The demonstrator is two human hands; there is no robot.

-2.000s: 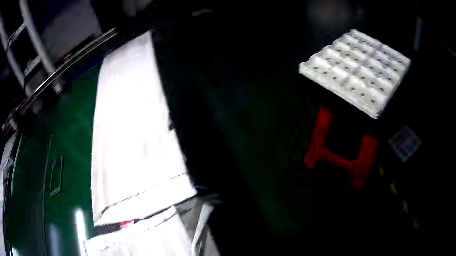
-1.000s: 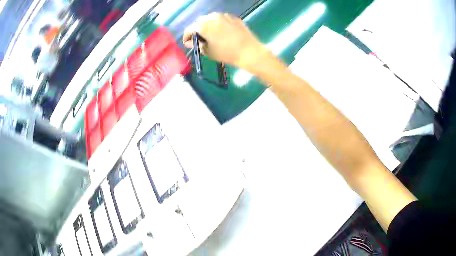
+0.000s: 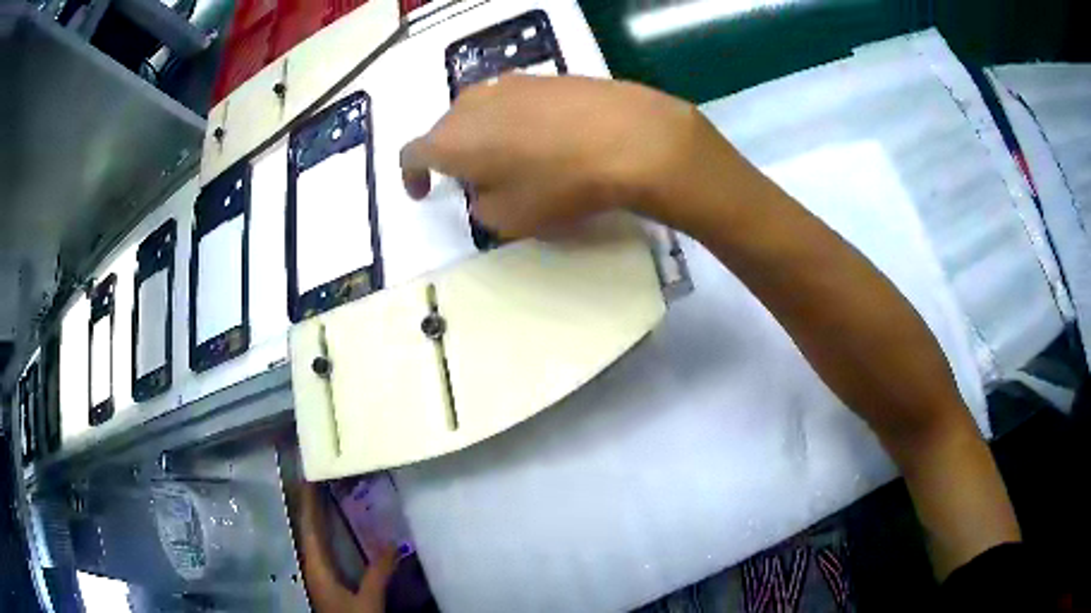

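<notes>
A row of black phone middle frames point(image 3: 296, 222) lies on the white infeed belt point(image 3: 413, 246). My right hand point(image 3: 538, 150) reaches in from the right over the frame nearest the belt's end point(image 3: 507, 46). It covers that frame's middle and right side, with a fingertip past its left edge. Whether the fingers grip it is hidden. My left hand point(image 3: 341, 581), cut off by the bottom edge, holds a pink-purple patterned piece point(image 3: 378, 513) low beside the near cream guide plate point(image 3: 503, 359).
The far guide plate point(image 3: 317, 66) borders the belt, with a red tray point(image 3: 257, 42) behind it. White foam sheet point(image 3: 670, 455) covers the near ledge. A small metal bracket point(image 3: 677, 269) is at the belt corner. Green conveyor point(image 3: 718, 60) lies beyond. Grey machine surfaces point(image 3: 84, 108) stand left.
The view has swung down onto the belt. My right hand has moved from over the green conveyor, where it held a dark frame, to the belt's end. My left hand has come into view.
</notes>
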